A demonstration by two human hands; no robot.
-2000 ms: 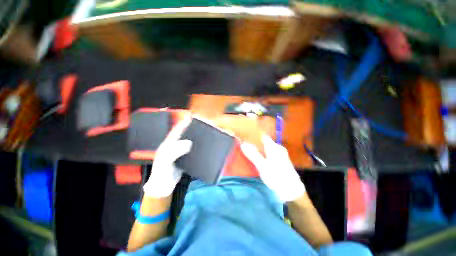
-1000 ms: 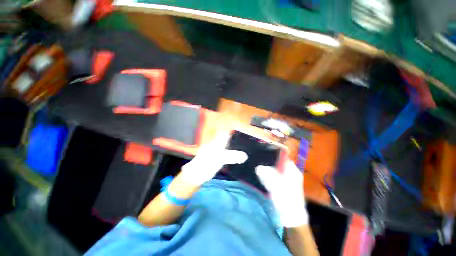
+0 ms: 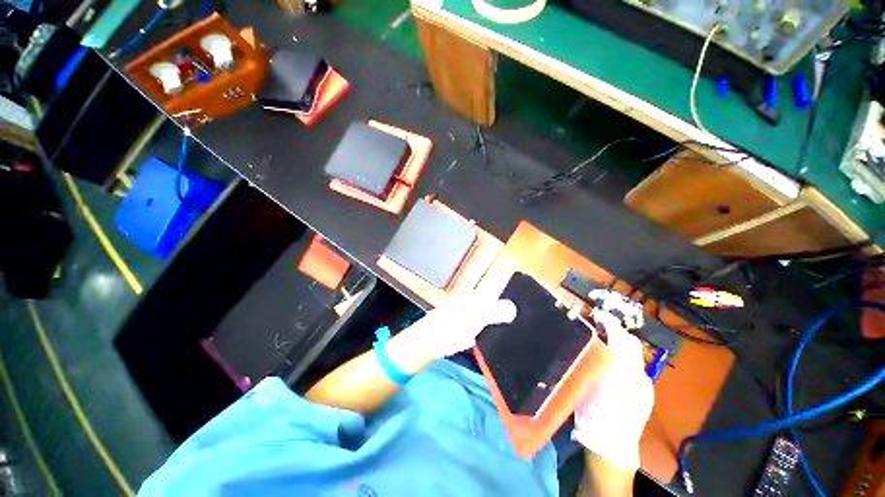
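Note:
A flat black set-top box [image 3: 532, 347] lies on a red-orange foam pad [image 3: 530, 435] in front of my body, over the near edge of the orange work board [image 3: 695, 386]. My gloved left hand [image 3: 464, 322] holds the box's left edge, with the thumb on top. My gloved right hand [image 3: 619, 398] is at its right side, with fingers near the far right corner and the silvery plugs of the connector jig [image 3: 618, 307]. The right fingertips are partly hidden, so I cannot tell whether they grip the box or a plug.
More boxes on foam pads stand leftward along the bench: one near [image 3: 431, 243], one further [image 3: 368, 156], one far [image 3: 292, 81] by an orange test box [image 3: 197, 66]. A blue cable [image 3: 742, 428] and remote control [image 3: 779, 468] lie right. A black bin [image 3: 254, 313] is below left.
The view has swung toward the left of the bench. The box has turned in my hands, and my right hand has moved up its right side to the jig plugs.

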